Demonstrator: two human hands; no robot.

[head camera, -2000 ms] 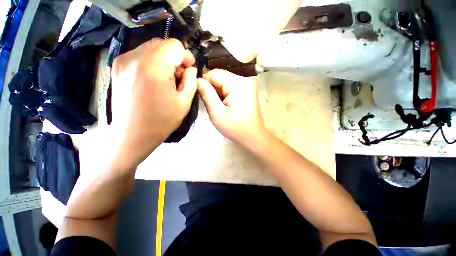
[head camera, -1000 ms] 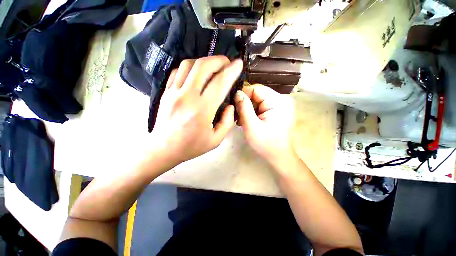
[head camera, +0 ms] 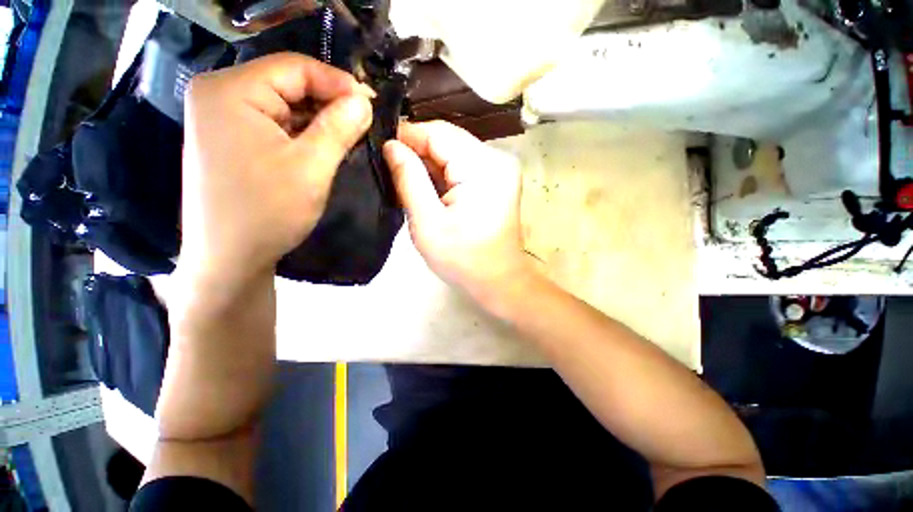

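The black fabric bag (head camera: 345, 235) lies under and left of the machine head, with a line of metallic zipper teeth at its top. My left hand (head camera: 265, 165) is over the bag, thumb and index finger pinching its seam edge. My right hand (head camera: 455, 195) pinches the same dark edge (head camera: 384, 140) a little lower, on its right side. The edge stands as a narrow dark strip between the two hands. The needle and presser foot area is partly hidden and blurred above my fingers.
The white machine arm (head camera: 691, 85) runs right from the brown block (head camera: 455, 95). More black bags (head camera: 125, 180) lie at left on the pale table (head camera: 601, 240). Snips with a red part (head camera: 905, 196) and black cord are at the right edge. A round tin (head camera: 826, 325) sits low right.
The view swung right and back. My left hand, spread flat on the bag one second ago, now pinches the edge higher up. My right hand still pinches the edge. The bag's lower part now shows between my hands.
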